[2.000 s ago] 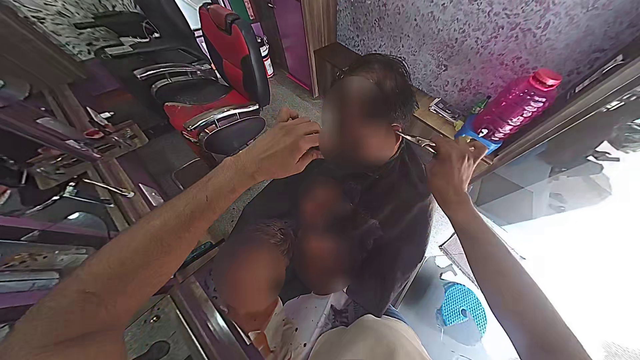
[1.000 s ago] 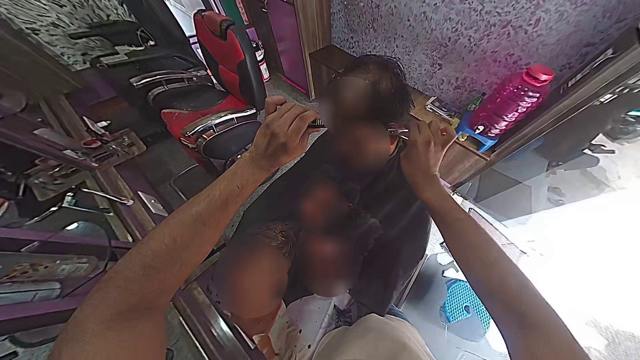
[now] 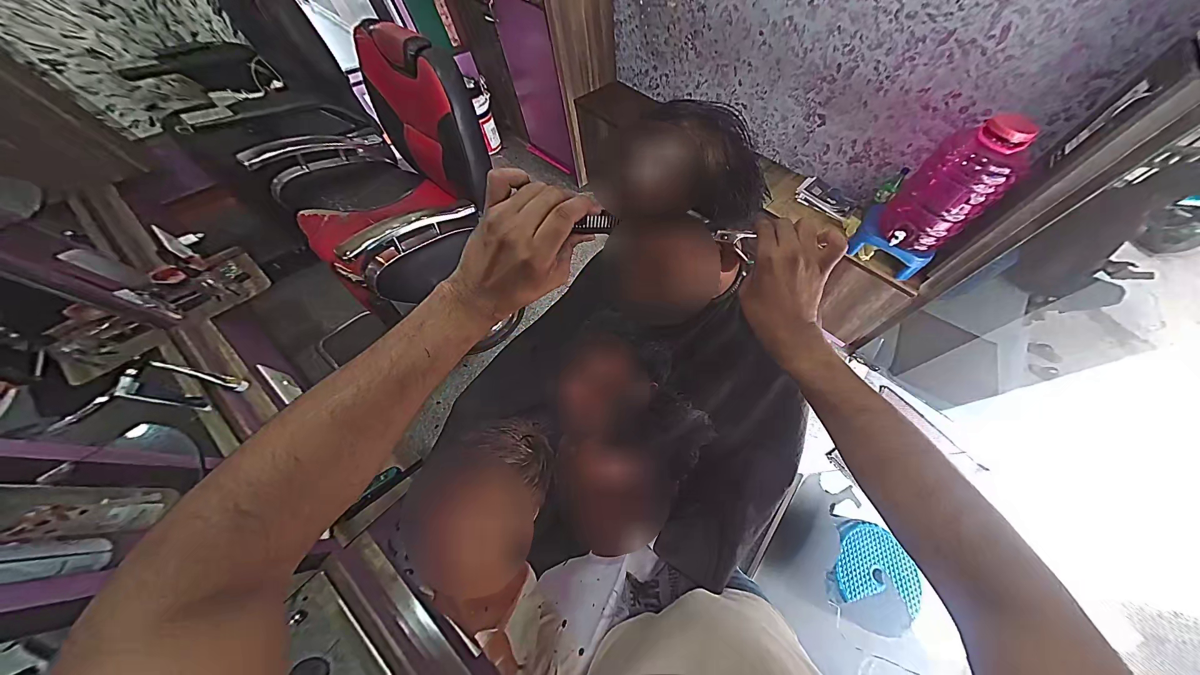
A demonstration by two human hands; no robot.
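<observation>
My left hand [image 3: 525, 239] grips a dark comb [image 3: 594, 223], whose teeth point toward the side of a seated person's head. My right hand [image 3: 789, 272] is at the other side of that head, closed around the handles of metal scissors [image 3: 736, 236]; the blades reach toward the hair above the ear. The person's hair [image 3: 720, 150] is dark and looks damp. A dark cape [image 3: 741, 394] covers the body below the neck. The faces are blurred, and my fingers hide part of both tools.
A red and black barber chair [image 3: 422, 112] stands behind at the left. Other people [image 3: 600, 581] are close below the caped person. At the right, a pink water bottle [image 3: 966, 187] rests on a blue stand [image 3: 891, 246]. Counters with tools line the left edge.
My left hand has shifted a little away from the face, and the comb in it now shows. My right hand with the scissors has moved closer in beside the head.
</observation>
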